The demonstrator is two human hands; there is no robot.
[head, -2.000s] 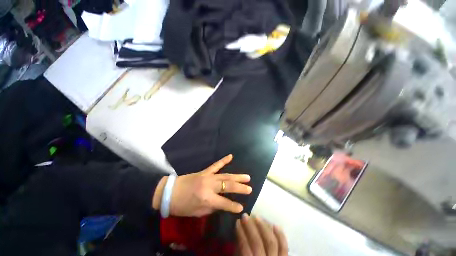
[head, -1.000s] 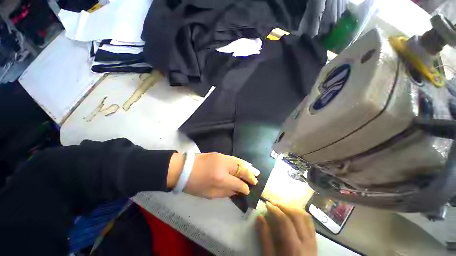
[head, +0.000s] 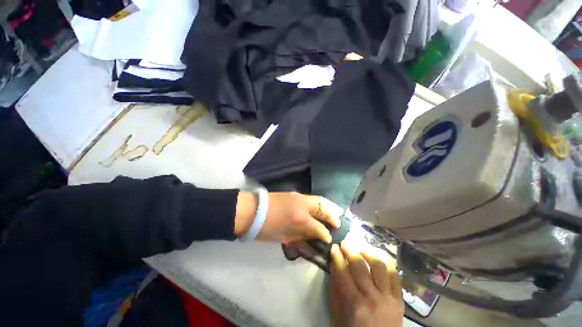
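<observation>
A black fabric panel [head: 357, 121] runs from the table's far side down beside the sewing machine head [head: 440, 166]. My left hand [head: 290, 217], bare, with a ring and a pale band at the wrist, grips the panel's near end just left of the lit needle area. My right hand [head: 367, 287], bare and cut off by the bottom edge, has its fingertips at the same cloth end, close to my left fingertips. Its thumb is hidden. The cloth is bunched under my left hand. The needle itself cannot be made out.
A pile of black garment pieces [head: 230, 57] lies beyond, with a white scrap [head: 309, 76] near it. White sheets [head: 143, 32] lie over black-and-white cut pieces [head: 153, 83] at far left. A smartphone [head: 424, 300] lies partly hidden behind the machine. A green object [head: 431, 60] stands behind.
My left hand has moved right towards the needle area, and the cloth's near end is now bunched between both hands. My right fingertips have come up to it. The view has shifted.
</observation>
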